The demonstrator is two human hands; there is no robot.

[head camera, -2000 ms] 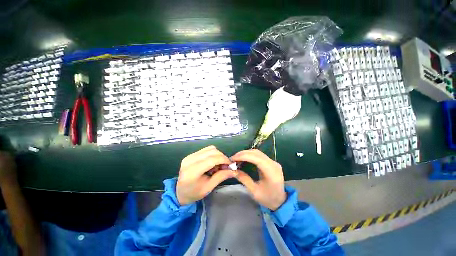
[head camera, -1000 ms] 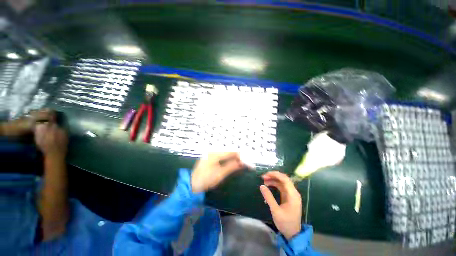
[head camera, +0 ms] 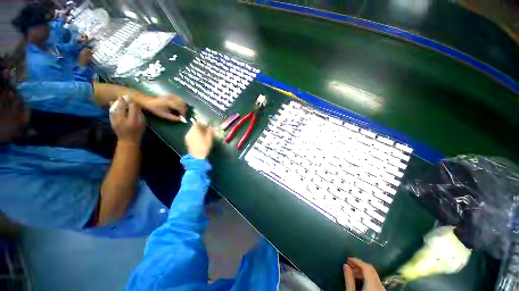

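My left hand [head camera: 199, 140] is stretched far left over the bench, close to a neighbour's hand. It is blurred, and I cannot tell whether its fingertips hold a small part. My right hand [head camera: 364, 275] is at the bottom edge, partly cut off, thumb and finger apart with nothing seen between them. The squeeze bag [head camera: 441, 253] lies just right of it, its tip near the fingers. The main tray of white parts [head camera: 333, 165] lies between my hands. Red-handled pliers [head camera: 246, 126] and a purple stick [head camera: 230, 121] lie right of my left hand.
A smaller tray of white parts [head camera: 219, 78] lies beyond my left hand. A neighbour's forearm [head camera: 122, 170] and hand [head camera: 165, 107] are at the bench on the left; another person sits farther off. A crumpled clear bag with dark contents [head camera: 472, 193] is at right. A blue strip [head camera: 424, 150] runs behind.
The view has swung left. My hands have parted from in front of my body: my left hand has reached far left beside the neighbour's hand, and my right hand stays near the squeeze bag.
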